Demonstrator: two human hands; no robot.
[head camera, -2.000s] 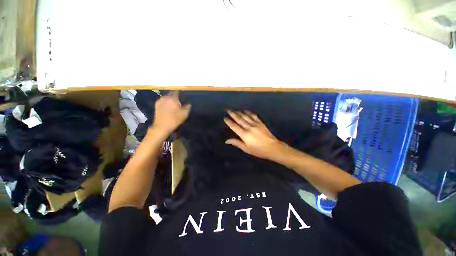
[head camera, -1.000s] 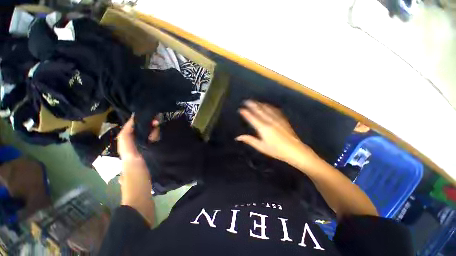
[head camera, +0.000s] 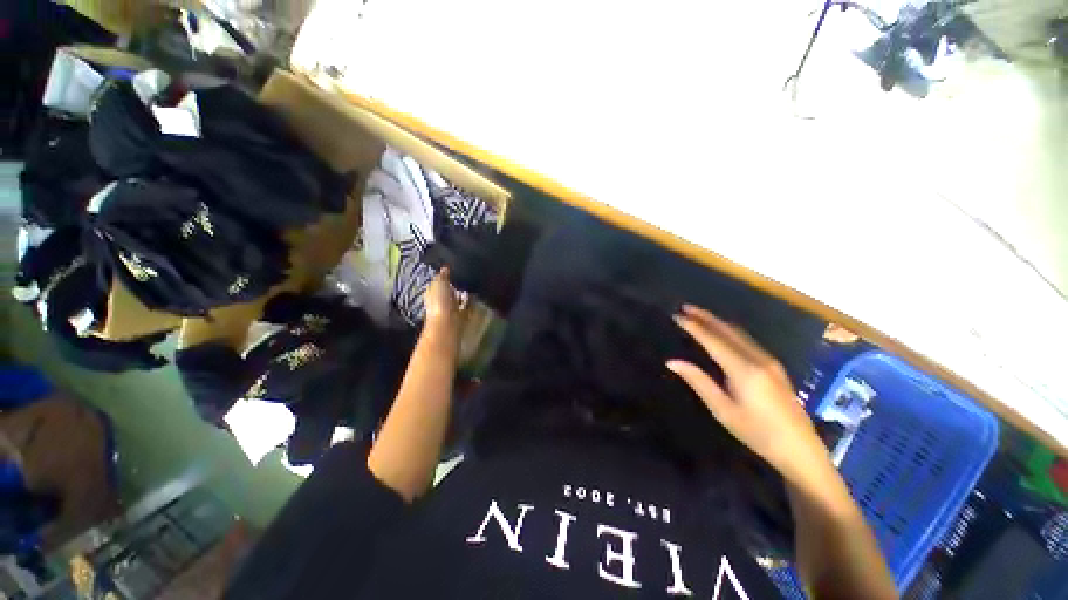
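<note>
Soft black cloth (head camera: 574, 340) lies over my lap below the table edge. My left hand (head camera: 443, 302) is at the carton's side with its fingers at a dark bunch of cloth beside the patterned cloth (head camera: 412, 275). The fingers are partly hidden, and whether they grip the cloth is unclear. My right hand (head camera: 744, 381) rests on the right part of the black cloth, fingers spread, thumb apart, holding nothing.
A white table (head camera: 656, 129) with a wooden edge spans the top. Bundles of black embroidered pieces (head camera: 193, 223) with white tags are at left, by a brown carton (head camera: 322, 123). A blue basket (head camera: 925, 434) is under the table at right. Dark machine parts (head camera: 908, 53) show at top right.
My left hand has moved right and up from the left-side cloth to the carton. Black embroidered cloth now lies below the bundles. My right hand has shifted right and down across the lap cloth.
</note>
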